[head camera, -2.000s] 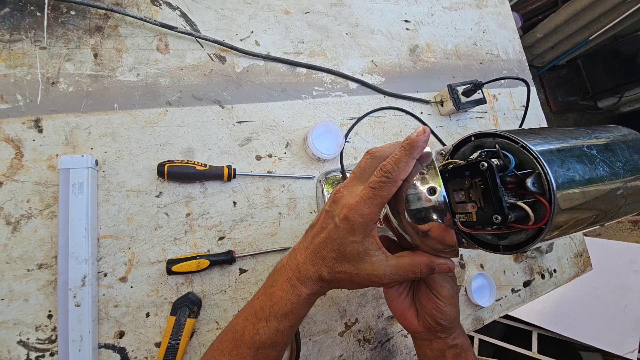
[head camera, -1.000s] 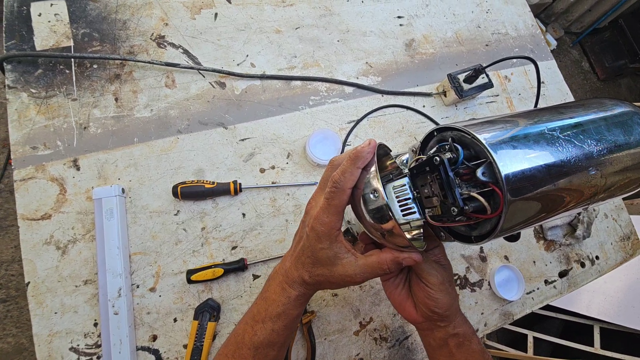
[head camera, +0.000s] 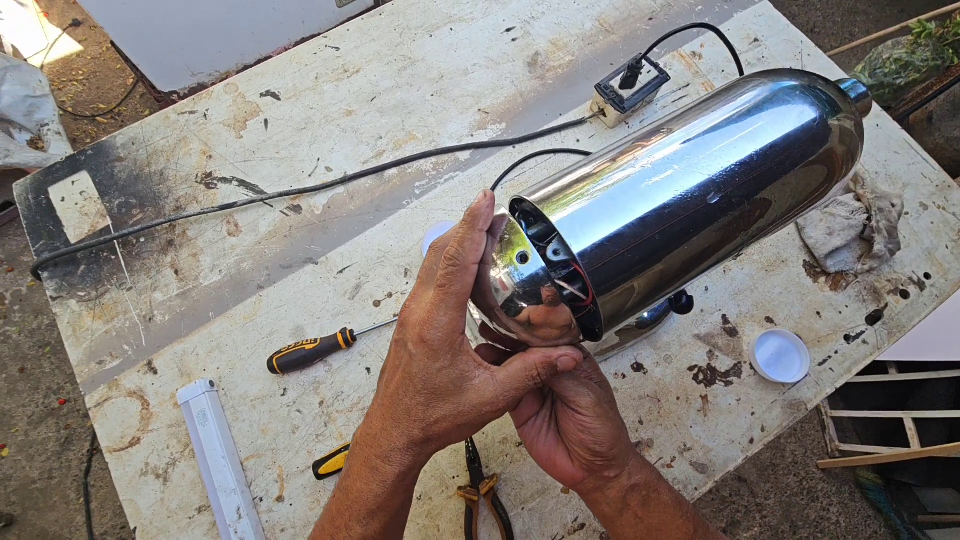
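Note:
A polished metal cylinder (head camera: 697, 180) with a domed far end lies at a slant over the table, its open near end showing wires and dark parts. My left hand (head camera: 450, 352) grips a shiny domed metal end cap (head camera: 525, 281), palm on its outer face and thumb along its lower edge. The cap sits partly against the opening, with a gap on the right side of the cap. Under the cap, my right hand (head camera: 574, 420) supports its lower edge, fingers partly hidden. A black cable runs behind the cylinder.
On the worn white table (head camera: 300, 247) lie a screwdriver (head camera: 311, 351), a second yellow-black handle (head camera: 331, 461), pliers (head camera: 480, 495), a white tube-like bar (head camera: 217, 457), a white round lid (head camera: 780, 355) and a rag (head camera: 851, 229). A socket box (head camera: 630, 86) with a plug stands behind the cylinder.
The cap has turned and come closer to the cylinder's opening, covering much of the inner parts that showed before. Both hands still hold it. The view has shifted and rotated.

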